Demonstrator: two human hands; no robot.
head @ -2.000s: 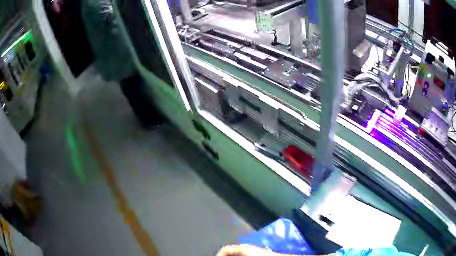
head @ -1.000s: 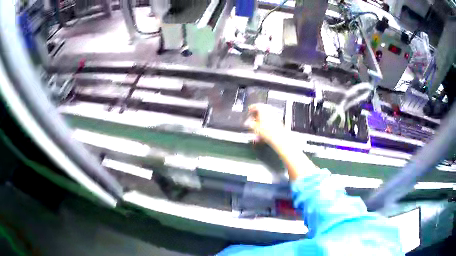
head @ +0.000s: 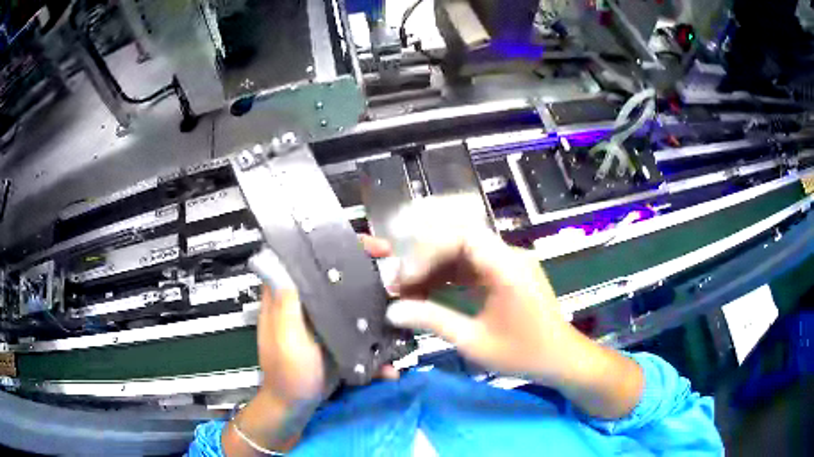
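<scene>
A long dark plate [head: 314, 259], silvery under glare at its far end, is held tilted above the conveyor line. Bright fittings show at its far end and small bright spots along its near half. My left hand [head: 290, 344] grips the plate from its left side and beneath, with fingertips showing at its right edge. My right hand [head: 477, 299] is beside the plate's right edge, thumb and fingers bent towards each other. It is blurred, with whitish covers on the fingertips. Whether a small part is between the fingers cannot be told.
The conveyor line's green strip [head: 616, 253] runs across behind my hands. Dark blocks [head: 386, 189] sit on the line beyond my right hand. A black fixture with pale tubes [head: 580, 174] is further right. A white paper sheet [head: 751, 319] lies at the right. Machine housings stand at the back.
The view has turned down to the line. My left hand has come into view holding the plate. My right hand has come back from the line to beside the plate.
</scene>
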